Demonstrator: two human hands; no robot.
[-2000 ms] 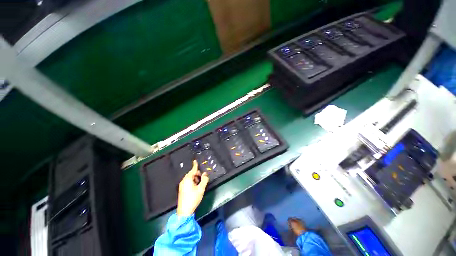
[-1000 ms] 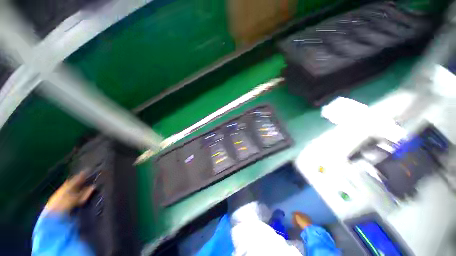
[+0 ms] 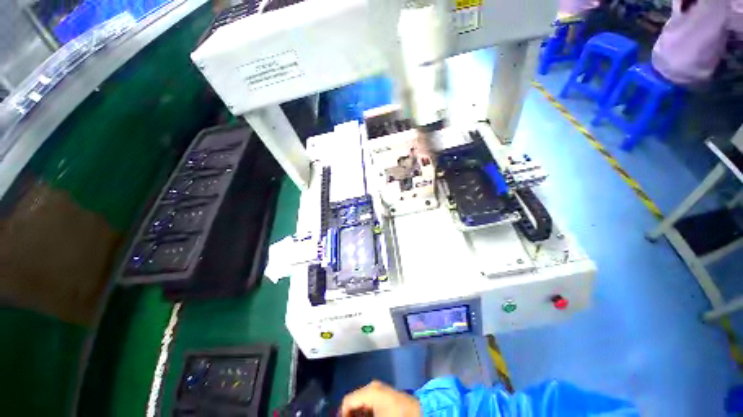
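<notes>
My right hand (image 3: pixel 379 401) is cut off by the bottom edge, its fingers curled; what it holds, if anything, is hidden. A dark object (image 3: pixel 308 402), perhaps a phone-like unit, shows just left of it. My left hand is not in view. The left fixture (image 3: pixel 357 248) on the white machine holds a black unit. The right fixture (image 3: pixel 475 191) also holds a black unit. The blurred screwdriver head (image 3: pixel 424 73) hangs between the fixtures, above the beige screw feeder (image 3: pixel 407 183).
The working foam tray (image 3: pixel 262 383) is at bottom left, partly cut off. Stacked foam trays (image 3: pixel 236 216) stand beyond it, units in the top one. A white sheet (image 3: pixel 285 256) lies beside the machine. A touchscreen (image 3: pixel 438 322) and push buttons line its front. Blue stools and a person in pink are at upper right.
The view has swung right to the machine. My left hand, earlier over the working tray and then the left-hand tray stack, has left the picture. My right hand now shows at the bottom centre.
</notes>
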